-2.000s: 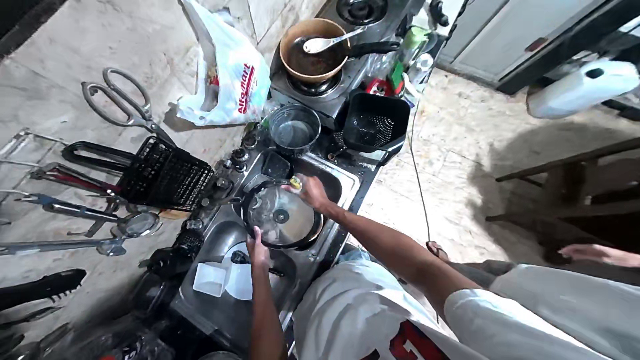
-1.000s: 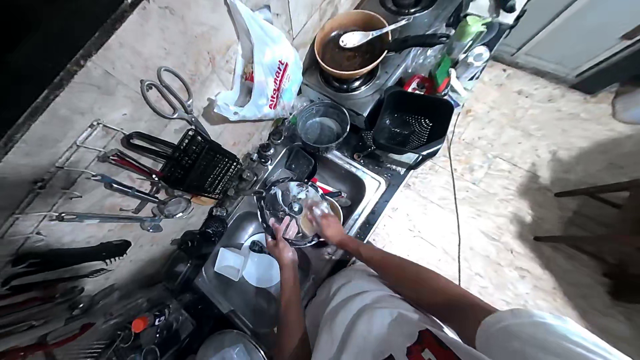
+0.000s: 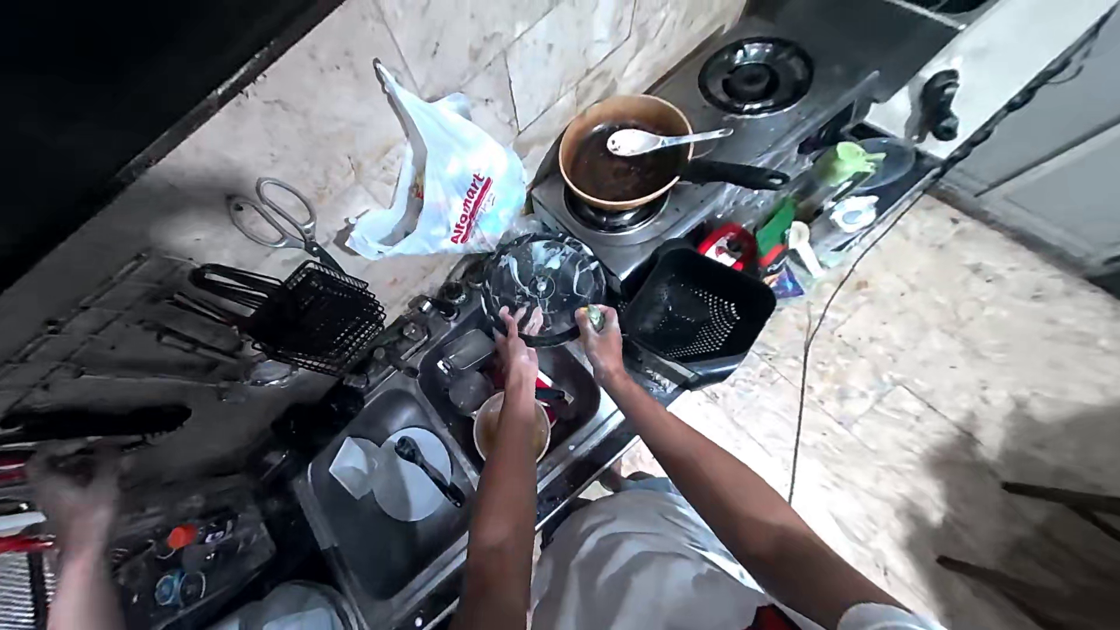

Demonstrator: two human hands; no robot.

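A round glass pot lid (image 3: 547, 280) with a dark rim and soapy streaks is held tilted above the far end of the right sink basin. My left hand (image 3: 518, 337) is at its near left edge, fingers spread against the rim. My right hand (image 3: 600, 332) is closed round a small green and yellow sponge (image 3: 596, 317) at the lid's near right edge. Below my left forearm, a round bowl (image 3: 490, 426) and red-handled utensils lie in the basin. The other basin holds a white plate (image 3: 420, 499), a white square dish (image 3: 352, 468) and a black spoon (image 3: 429, 471).
A black colander (image 3: 700, 302) stands right of the lid, and a pan (image 3: 626, 188) with a white spoon (image 3: 669, 140) on the stove. A plastic bag (image 3: 464, 175) leans by the wall. Another person's hand (image 3: 79, 490) reaches in at far left, near hanging utensils.
The lid has moved from over the sink basin toward the stove, with both my hands, uncovering the bowl. Another person's hand has appeared at far left.
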